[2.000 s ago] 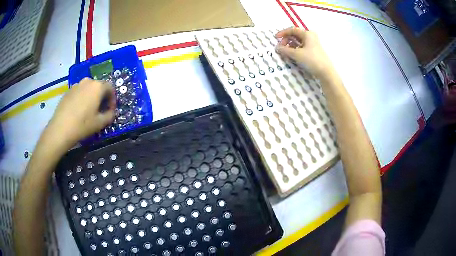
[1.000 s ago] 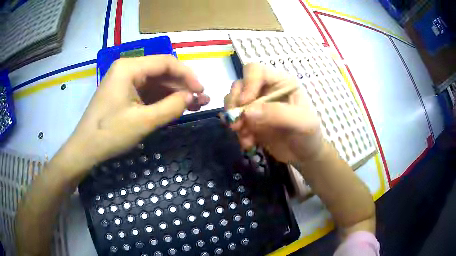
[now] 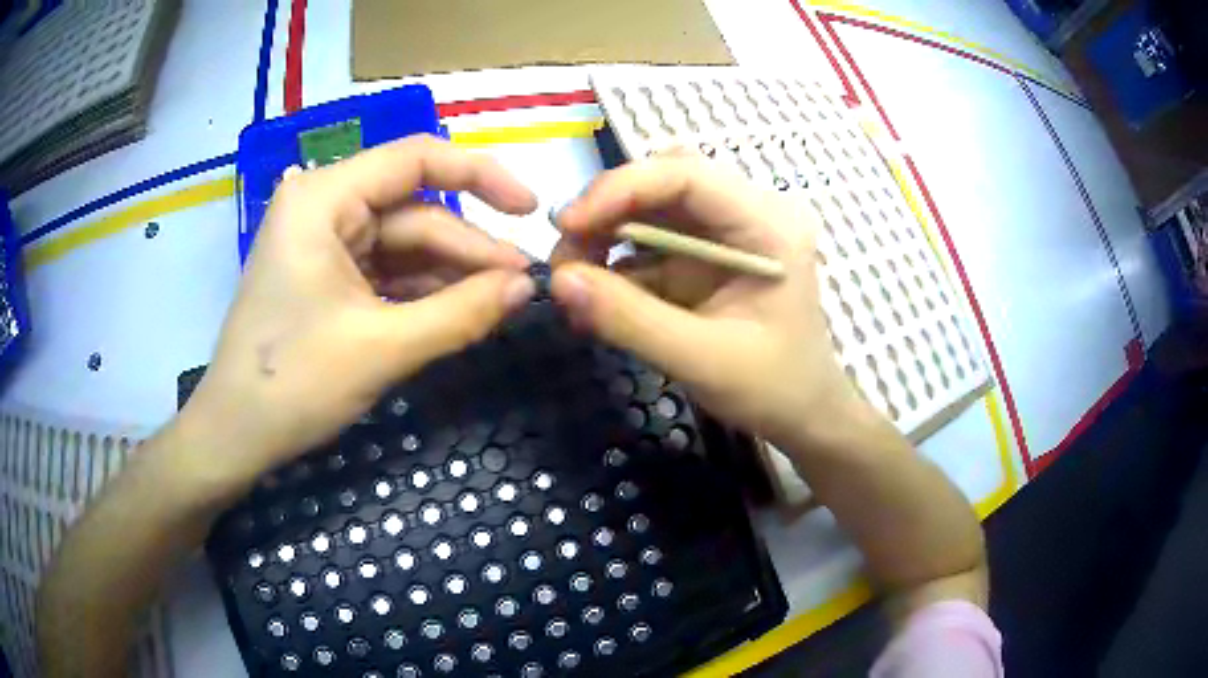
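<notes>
My left hand (image 3: 358, 265) and my right hand (image 3: 702, 272) meet above the top of the black parts tray (image 3: 742, 556). A small dark round part (image 3: 539, 276) is pinched between the two thumbs, with the left fingers behind it. My right hand also holds the thin tan stick tool (image 3: 702, 249), which points out to the right; its pale tip is partly hidden by the fingers. Another tiny object shows at the right index fingertip, too small to tell. The tray holds rows of silver-centred round parts in its lower pockets.
The blue parts bin (image 3: 252, 166) with a green label is partly behind my left hand. The slotted holding board (image 3: 914, 305) lies right of the tray, with some dark rings. Cardboard (image 3: 543, 33) lies beyond. Stacked slotted boards (image 3: 80, 80) are upper left, a second board (image 3: 53, 490) lower left.
My hands were apart, the left at the bin and the right at the slotted board. They came together over the tray, and their thumbs now meet at the small part.
</notes>
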